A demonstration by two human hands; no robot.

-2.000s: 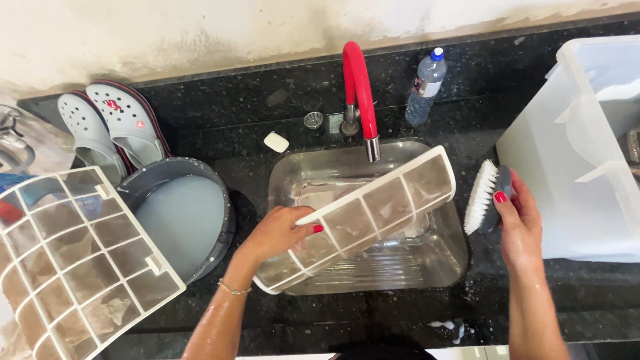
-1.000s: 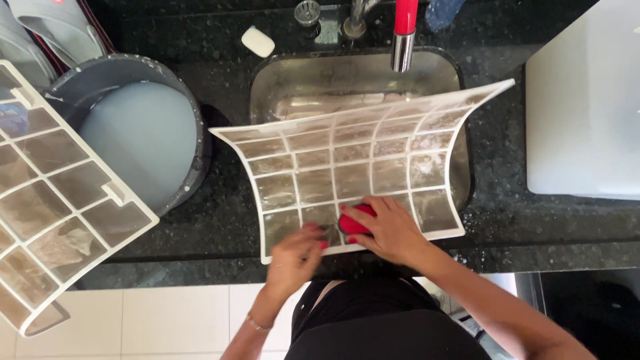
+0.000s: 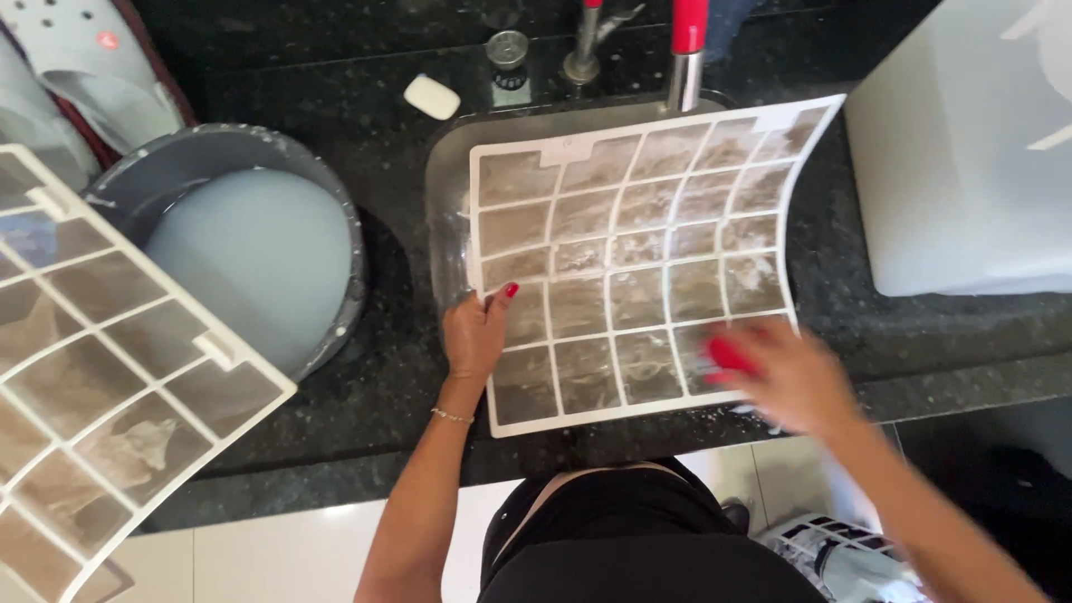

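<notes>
A white-framed mesh air filter [image 3: 636, 306] lies curved over the stainless steel sink [image 3: 452, 201], with whitish foam on its mesh. My left hand [image 3: 476, 335] grips its left edge, thumb on top. My right hand [image 3: 783, 368], blurred, holds a red-backed scrub brush [image 3: 733, 353] against the filter's lower right part; the bristles are mostly hidden. The red and chrome faucet spout [image 3: 687, 59] hangs beyond the filter's far edge.
At the left, a second mesh filter [image 3: 159, 385] partly overlaps a dark basin [image 3: 356, 285] of cloudy liquid. White soap [image 3: 431, 97] and a sink strainer [image 3: 507, 50] sit behind the sink. Clogs [image 3: 100, 75] stand back left, a translucent plastic bin [image 3: 963, 184] at right.
My left hand has moved from the filter's near edge to its left edge. My right hand, with the red brush, has moved right. The filter's far left corner has shifted right. The view has shifted.
</notes>
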